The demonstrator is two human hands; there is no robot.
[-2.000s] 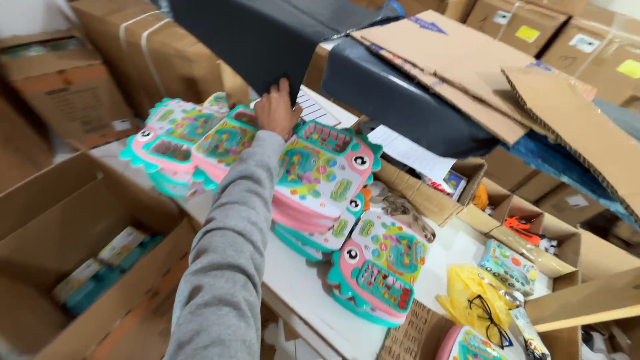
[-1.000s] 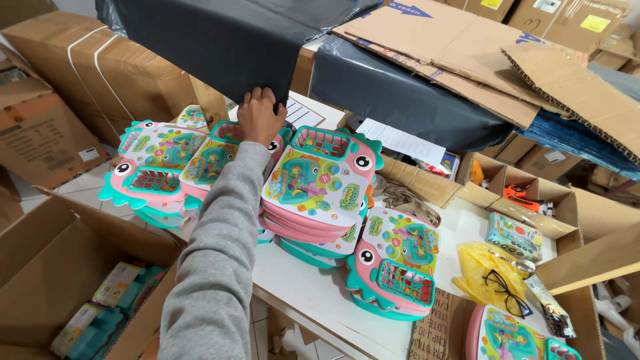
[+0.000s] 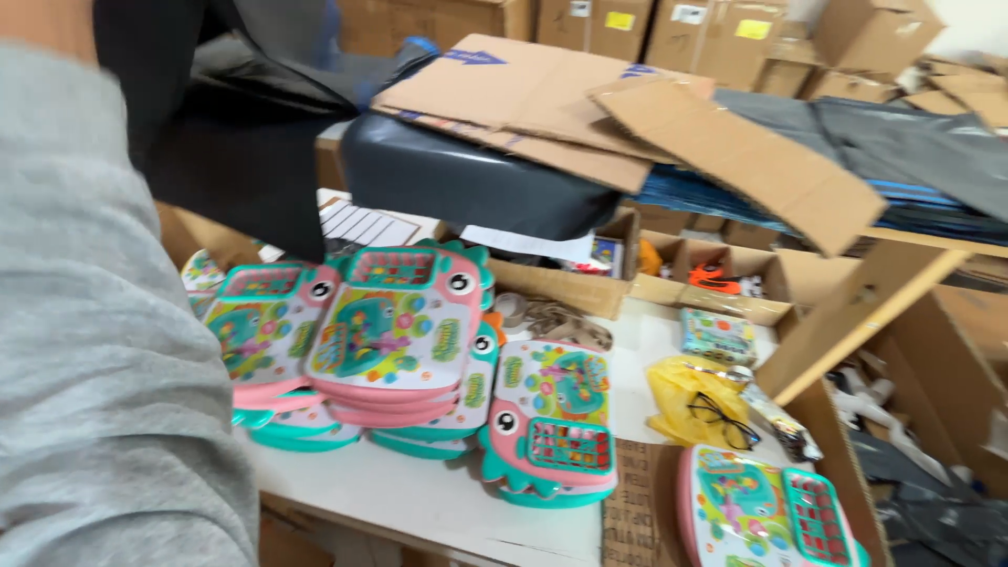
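My left forearm in a grey sleeve fills the left side. Only the skin at the wrist of my left hand (image 3: 47,27) shows at the top left corner; its fingers are out of view. Beside it hangs a black plastic sheet or bag (image 3: 236,165), raised and folded. My right hand is not in view. Below the plastic, fish- or dinosaur-shaped toy cases in pink and teal are stacked (image 3: 394,331) on a white table (image 3: 441,512). Another such case (image 3: 551,409) lies just right of the stacks, and one more (image 3: 748,504) lies at the lower right.
Flattened cardboard (image 3: 535,102) lies on a dark plastic-covered shelf (image 3: 472,173). A slanted wooden post (image 3: 858,323) stands at the right. Near it are eyeglasses (image 3: 720,421) on a yellow plastic bag (image 3: 669,394), a small box (image 3: 717,335) and divided cardboard trays (image 3: 709,303). An open carton (image 3: 937,378) stands beyond.
My left hand held the edge of the black plastic above the stacks. It has moved up and left, almost out of view, and the plastic is now lifted and folded. The view has shifted right.
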